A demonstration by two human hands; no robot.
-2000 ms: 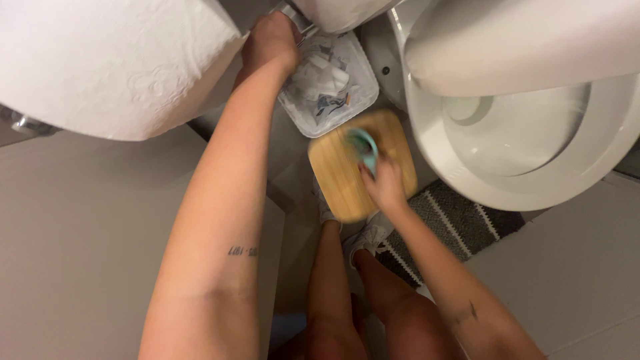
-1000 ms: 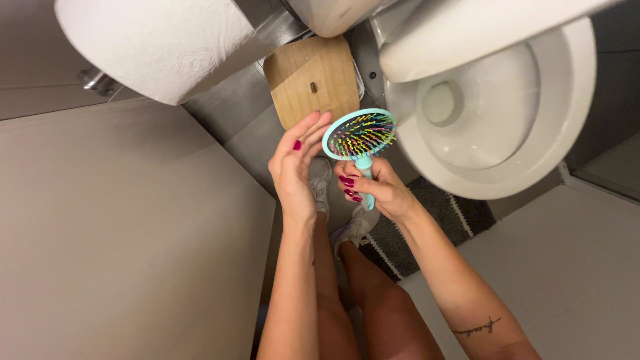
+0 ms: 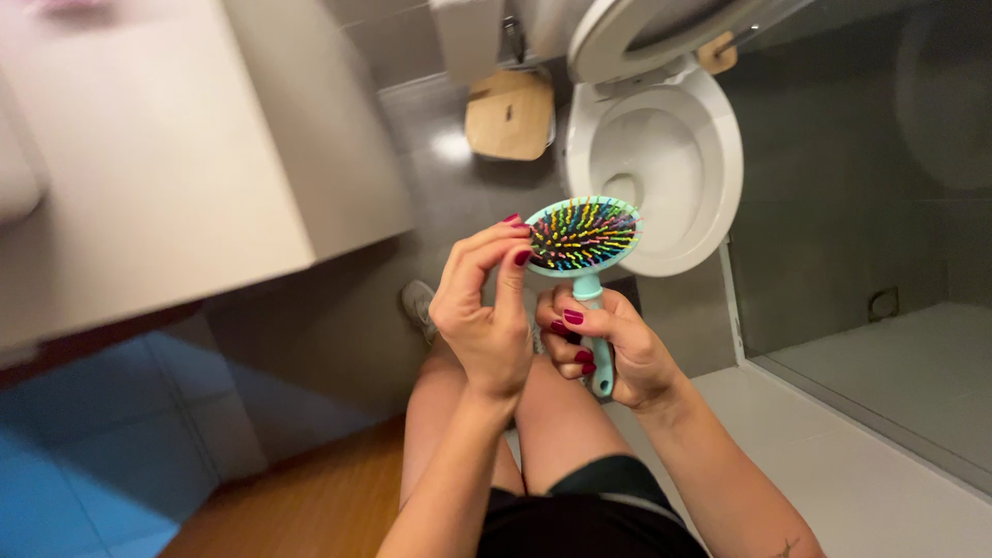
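Observation:
A mint-green paddle hairbrush (image 3: 585, 236) with multicoloured bristles on a dark pad faces up in front of me. My right hand (image 3: 608, 341) grips its handle, fingers wrapped round it. At the left edge of the brush head is my left hand (image 3: 488, 302), its thumb and fingertips close together at the bristles. Whether those fingertips pinch anything, such as hair, cannot be seen. Beyond the brush stands a waste bin with a wooden lid (image 3: 510, 116), the lid lying over it.
A white toilet (image 3: 717, 186) with its lid raised stands just beyond the brush. A glass shower panel (image 3: 837, 232) is at the right. A pale countertop (image 3: 178, 155) juts in at the left. A toilet brush or similar wooden-topped item (image 3: 717, 54) sits behind the toilet.
Two seconds ago my left hand was by the uncovered bin and my right hand held lid and brush. The lid then went onto the bin. My left fingers have since closed at the bristles. The view has shifted.

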